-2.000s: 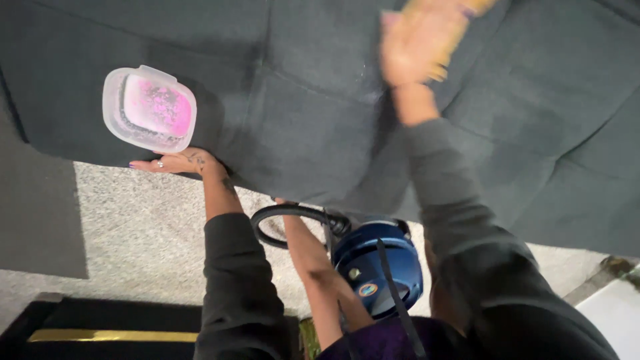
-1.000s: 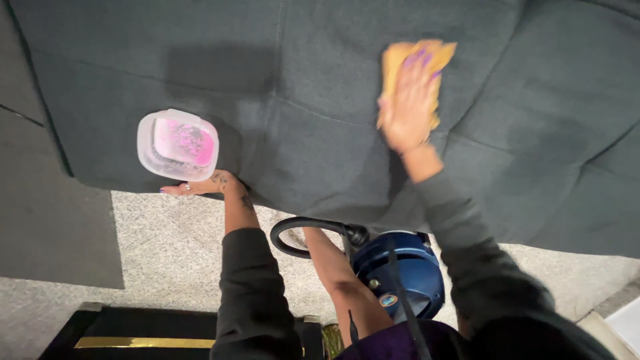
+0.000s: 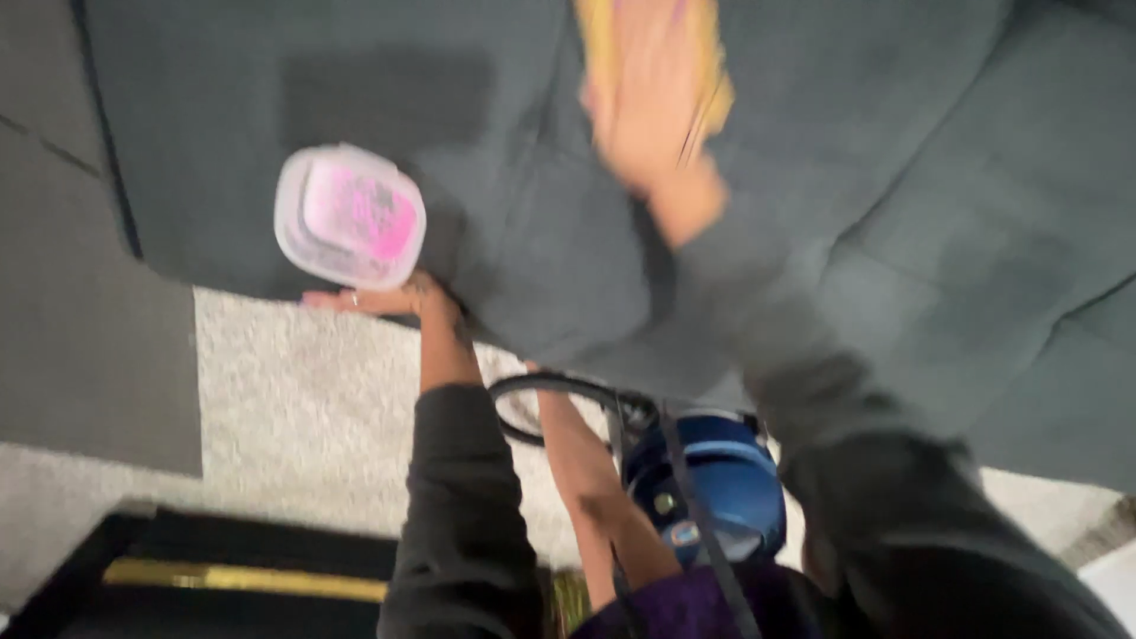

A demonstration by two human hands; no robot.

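My right hand [image 3: 652,133], blurred, lies over a yellow cloth [image 3: 714,98] on the dark grey upholstered seat [image 3: 550,257] at the top of the view. The cloth shows on both sides of the hand; the fingertips are cut by the top edge. My left hand [image 3: 382,300] is at the seat's front edge, palm hidden, fingers pointing left. Directly above it stands a translucent plastic container [image 3: 297,253] holding something pink and white. Whether the left hand touches or supports the container is not clear.
A blue canister vacuum cleaner [image 3: 723,488] with a black hose [image 3: 541,382] stands on the light speckled floor [image 3: 293,399], beside my bare legs. A black item with a gold strip [image 3: 257,579] is at lower left. A grey mat or panel [image 3: 98,337] lies at left.
My right hand, with the yellow cloth, has moved away from me across the seat since one second ago. My left hand and the container stay together at the front edge.
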